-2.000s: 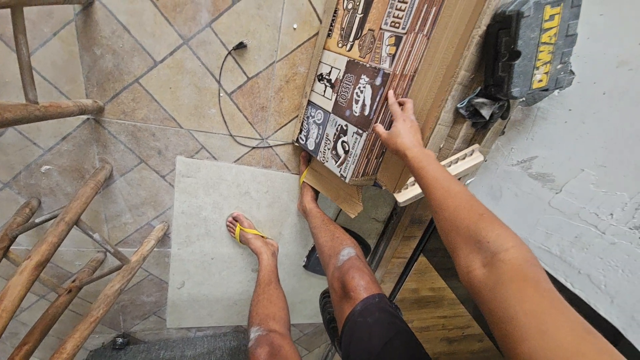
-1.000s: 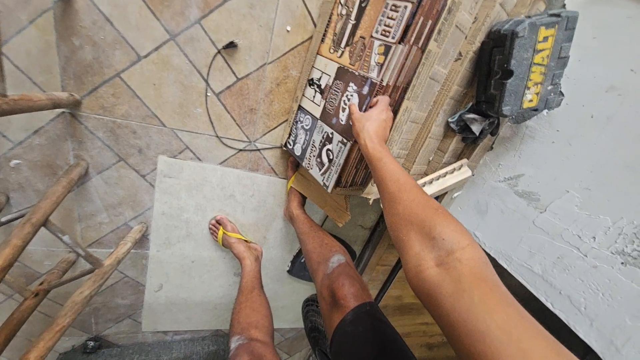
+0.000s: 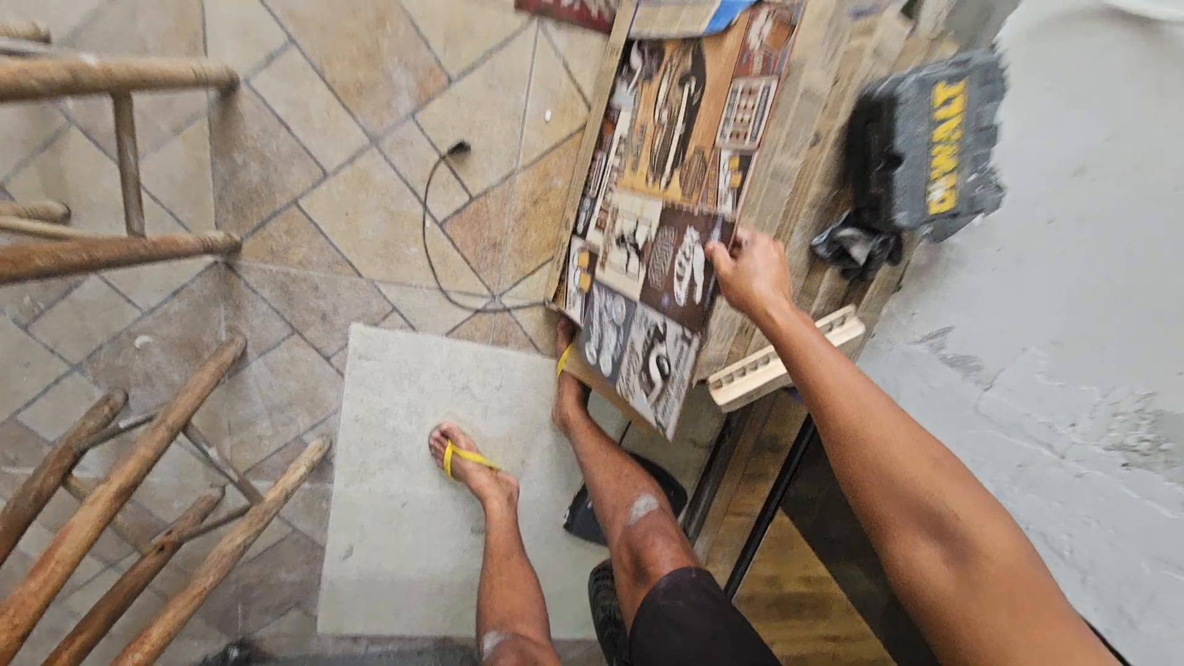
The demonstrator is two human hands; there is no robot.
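Observation:
My right hand point(image 3: 754, 273) pinches the right edge of a printed panel point(image 3: 652, 301) with pictures and lettering, thumb on its top face. The panel is tilted over an open cardboard box point(image 3: 578, 185). Inside the box lies another printed panel point(image 3: 680, 111) with similar pictures, partly under a light sheet with a blue patch point(image 3: 689, 17) at the top. My left hand is not in view.
A black DeWalt case point(image 3: 925, 143) stands right of the box, with a crumpled dark item point(image 3: 858, 245) beside it. A notched wooden strip point(image 3: 786, 359) lies below. Wooden stool legs point(image 3: 120, 490) fill the left, and a cord point(image 3: 427, 217) crosses the tiles.
The right hand has lifted one printed panel from the stack in the box and shifted it toward the feet, uncovering the similar panel beneath.

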